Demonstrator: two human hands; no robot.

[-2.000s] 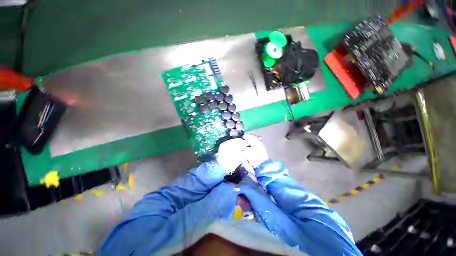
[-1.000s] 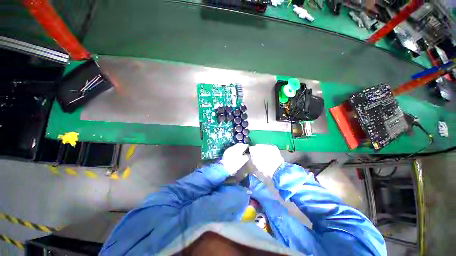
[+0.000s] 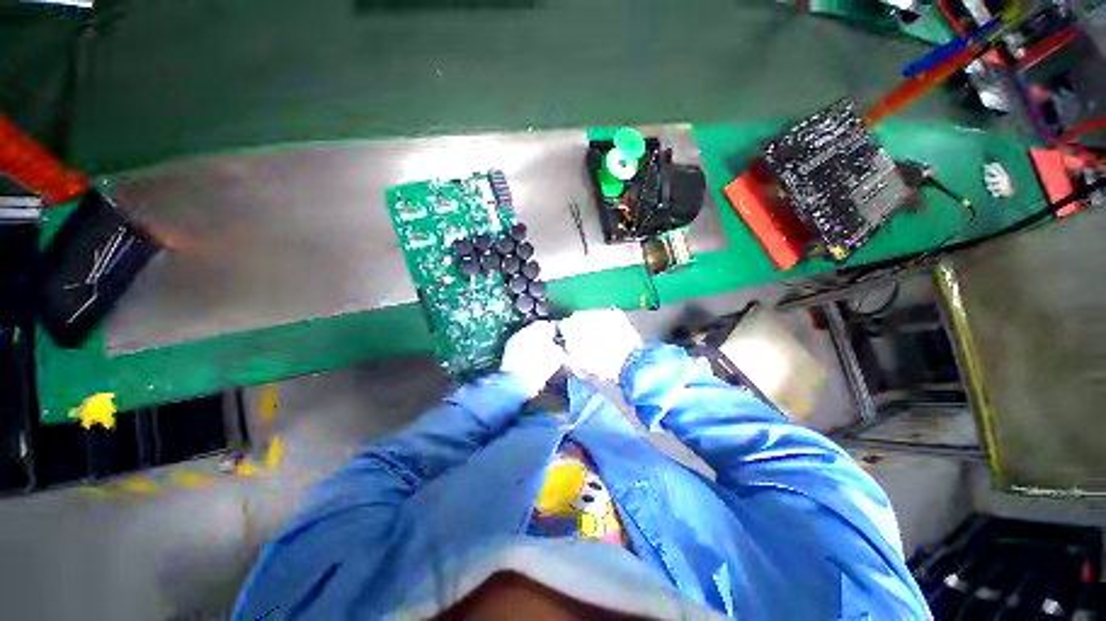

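Observation:
A green circuit board [image 3: 443, 261] lies on the steel sheet and the green bench edge, its near end towards me. A cluster of black round capacitors [image 3: 519, 269] stands along its right side. My left hand [image 3: 532, 353], in a white glove, is at the near right corner of the board. My right hand [image 3: 599, 343], also in a white glove, is close beside it, the fingertips nearly together. A small dark thing shows between the hands, too small to name. Whether either hand grips it or the board is hidden.
A black block with green discs [image 3: 625, 170] stands on the steel sheet [image 3: 279, 231]. To the right, a black studded plate [image 3: 837, 176] rests by a red pad [image 3: 764, 222]. A black bin with thin metal pieces [image 3: 95, 273] is at the left, a yellow item [image 3: 95, 411] at the bench edge.
The camera view has shifted and tilted, so the bench looks moved. The hands remain close together at the board's near right corner.

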